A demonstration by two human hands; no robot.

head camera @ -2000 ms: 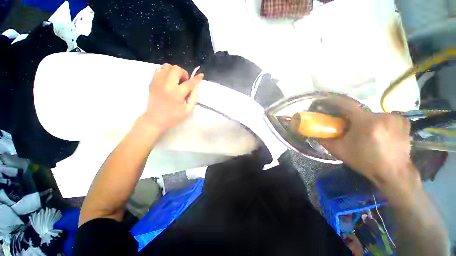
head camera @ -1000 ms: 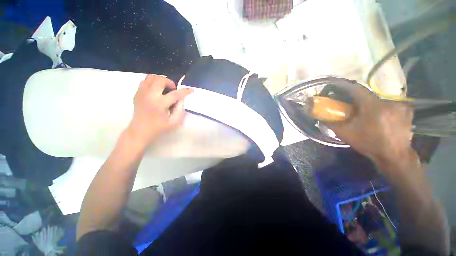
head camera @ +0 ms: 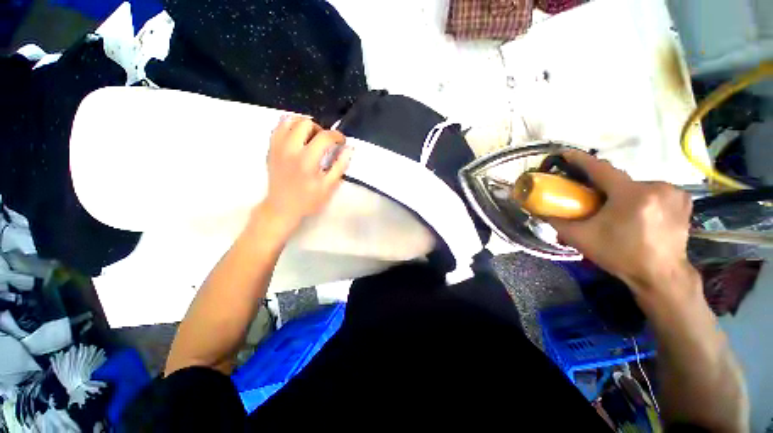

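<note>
The black garment lies over the right end of the long off-white pressing board. A white curved strip with a dark edge runs along its waist, and a thin white loop stands on the black cloth. My left hand pinches the strip's left end at the board. My right hand grips the orange-brown handle of the silver steam iron. The iron's tip points left, just right of the garment's edge. Its soleplate is hidden.
Black speckled cloth lies beyond the board. Reddish checked cloth is on the far white-covered table. Blue crates stand below the near edge, and grey-white cloth pieces are heaped at left. A yellow hose curves at right.
The iron was at the strip's right part two seconds ago and is now off it to the right. My left hand still holds the strip's left end. The haze over the cloth has cleared.
</note>
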